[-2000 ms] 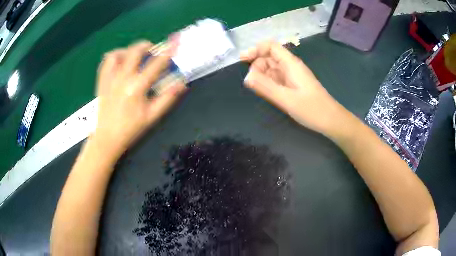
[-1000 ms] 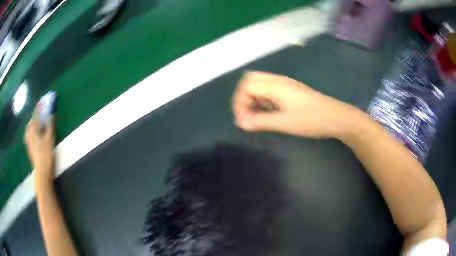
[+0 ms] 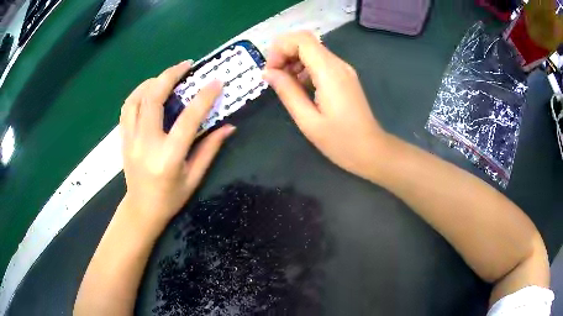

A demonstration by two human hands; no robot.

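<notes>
A handset assembly point(image 3: 237, 83) with a white keypad sheet, dark edges and a blue end lies tilted over the belt's white rail. My left hand point(image 3: 163, 123) holds it, with a finger across the white sheet and the thumb at its near edge. My right hand point(image 3: 327, 92) has its thumb and forefinger pinched together at the blue end. Any small part between those fingertips is too small or hidden to tell. A wide pile of tiny black parts point(image 3: 247, 253) lies on the dark surface nearer to me.
The green belt point(image 3: 148, 37) carries another dark unit point(image 3: 105, 16) at the upper left. A smartphone point(image 3: 394, 13) is at the top. A clear zip bag point(image 3: 478, 108) lies at the right, below a red and yellow container point(image 3: 537, 31). A white cable point(image 3: 557, 111) shows at the right edge.
My left hand has come back from the belt at the far left and now holds a handset at the rail. My right hand has moved up to its blue end.
</notes>
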